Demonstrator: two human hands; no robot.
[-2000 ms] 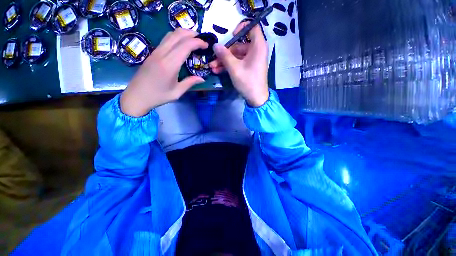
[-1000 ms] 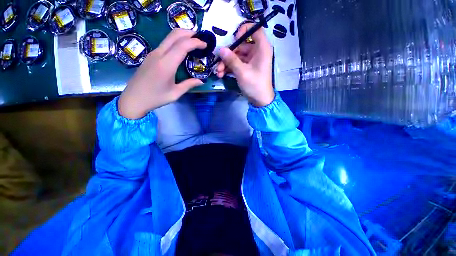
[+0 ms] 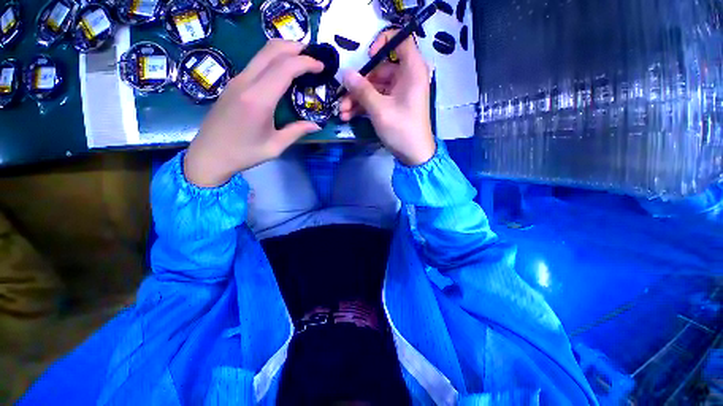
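My left hand point(image 3: 252, 107) is around a round unit point(image 3: 311, 101) at the bench's near edge, its index finger and thumb at the unit's rim. A black disc point(image 3: 322, 60) stands at the unit's upper side, touching my left fingertips. My right hand point(image 3: 390, 99) holds thin black tweezers point(image 3: 400, 37) slanting from upper right down to the unit. Their tip is at the unit's right side, partly hidden by my fingers. Black adhesive pieces point(image 3: 444, 42) lie on a white backing sheet point(image 3: 455, 83) behind and right of my right hand.
Several round units with silver-and-yellow batteries point(image 3: 206, 73) lie on the green bench point(image 3: 47, 131) at left and behind. A white paper strip point(image 3: 109, 103) lies at left. A tall stack of clear trays point(image 3: 594, 103) stands at right. Yellow-brown cloth point(image 3: 28, 270) shows at lower left.
The bench units and paper strip have shifted slightly left in view. The tweezers' angle has changed slightly. Both hands stay at the same unit, and the disc stands a little higher than at first.
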